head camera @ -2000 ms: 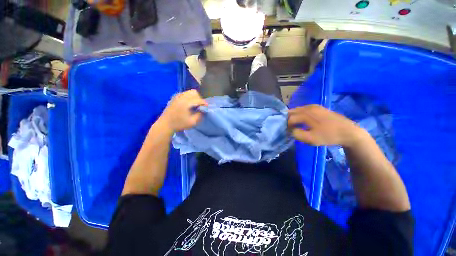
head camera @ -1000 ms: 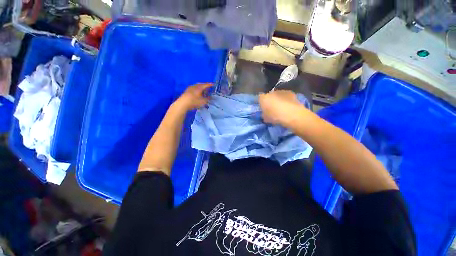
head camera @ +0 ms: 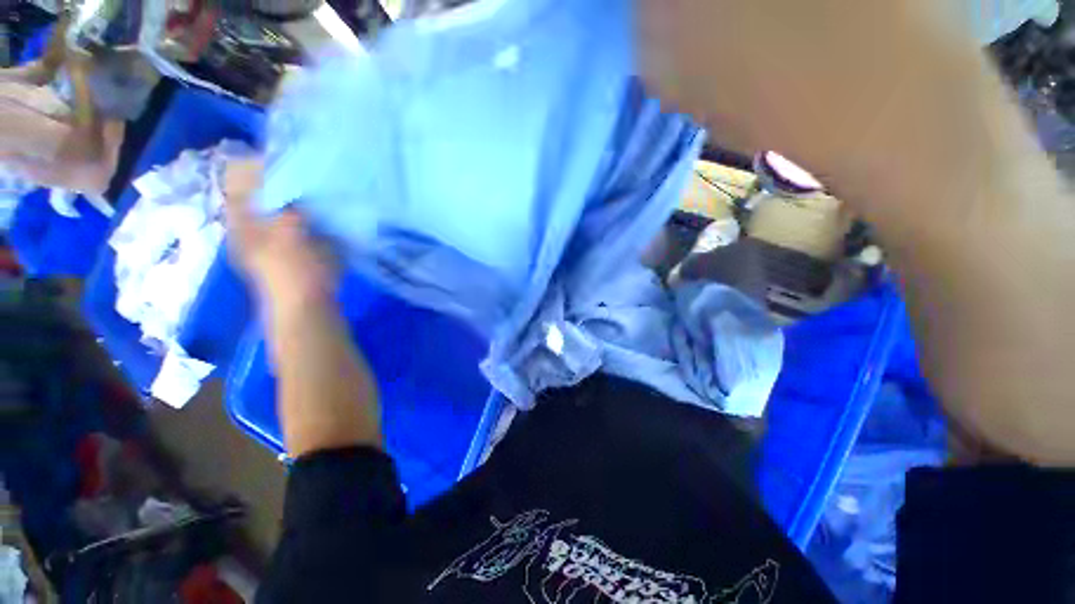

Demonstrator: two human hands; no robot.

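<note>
A light blue shirt (head camera: 472,153) is lifted and spread in front of me, blurred, up to the top edge of the picture. Its lower folds hang onto my lap. My left hand (head camera: 283,242) is blurred at the shirt's left edge and holds the cloth there. My right arm is raised large and close to the camera. My right hand (head camera: 696,47) is blurred and partly cut off by the top edge, against the shirt's upper right side, where the raised cloth meets it. Its fingers cannot be made out.
A blue bin (head camera: 413,401) stands left of my lap, partly behind the shirt. Another blue bin (head camera: 849,431) on the right holds blue shirts (head camera: 884,501). A smaller blue bin at far left holds white garments (head camera: 171,254). Part of a lamp (head camera: 787,172) shows beyond my lap.
The shirt has risen from my lap and spread up and left. Both hands have moved, the right one up to the top edge. The view has turned left.
</note>
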